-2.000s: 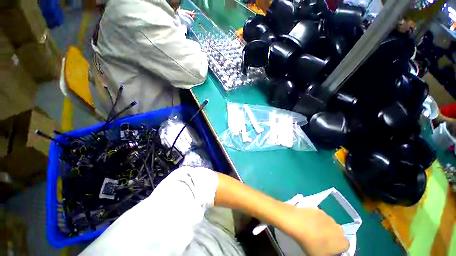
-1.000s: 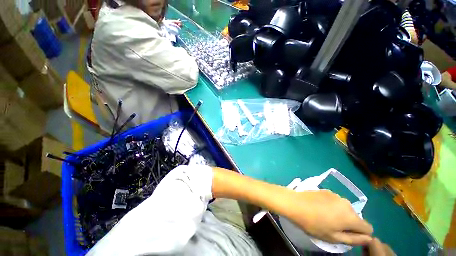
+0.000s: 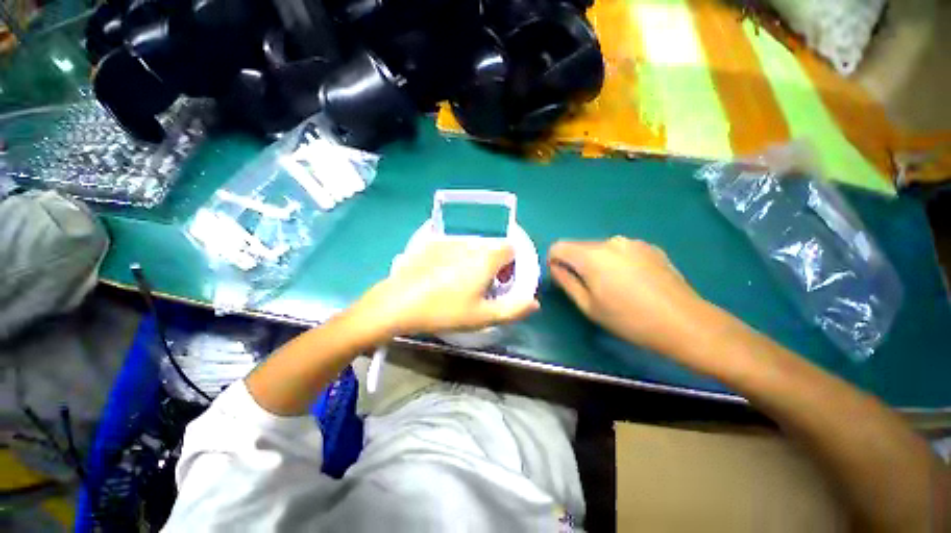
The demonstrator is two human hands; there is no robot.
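The white round camera housing (image 3: 529,273) lies at the bench's front edge, its rectangular bracket (image 3: 476,196) pointing away from me. A white antenna (image 3: 376,370) sticks out at its lower left, past the edge. My left hand (image 3: 454,279) grips the housing from above and covers much of it. A small reddish spot shows by its fingers at the centre; I cannot tell what it is. My right hand (image 3: 626,281) is just right of the housing, apart from it, with curled fingers; whether it pinches something small is hidden.
A bag of white parts (image 3: 282,208) lies left on the green bench (image 3: 615,198). A crumpled clear bag (image 3: 808,250) lies right. Black shells (image 3: 365,94) are heaped behind, beside a striped sheet (image 3: 720,78). A component tray (image 3: 125,151), blue bin (image 3: 123,396), neighbour's sleeve (image 3: 47,260) and carton (image 3: 709,479) also show.
The view has swung right, bringing the clear bag and carton into sight. My right hand, mostly cut off before, now shows fully. My hands, close together one second ago, are apart.
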